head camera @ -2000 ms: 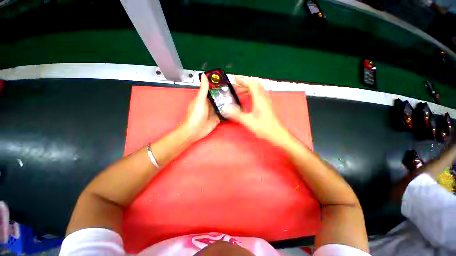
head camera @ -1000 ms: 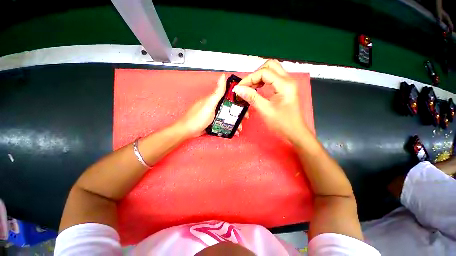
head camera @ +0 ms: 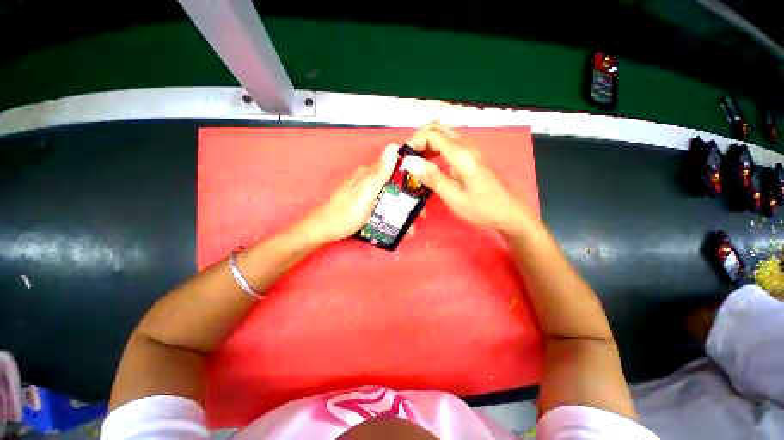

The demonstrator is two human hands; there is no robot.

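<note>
The phone unit is a black open housing with a green and silver inside and a red end with a yellow-gold spot. It is held tilted above the red mat, its red end up and to the right. My left hand grips it along its left side, with fingertips showing at its right edge. My right hand is at the red end, its thumb over the red part and its fingers bent around the top. Whether a small part is under the thumb cannot be seen.
A white edge and a green conveyor run behind the mat, with a pale metal post. Another unit lies on the conveyor. Units cluster at right near yellow parts and a neighbour's sleeve.
The phone unit was upright near the mat's back edge, then came nearer and tilted right. My right thumb has moved from a pinch onto the red end. The conveyor unit has moved left.
</note>
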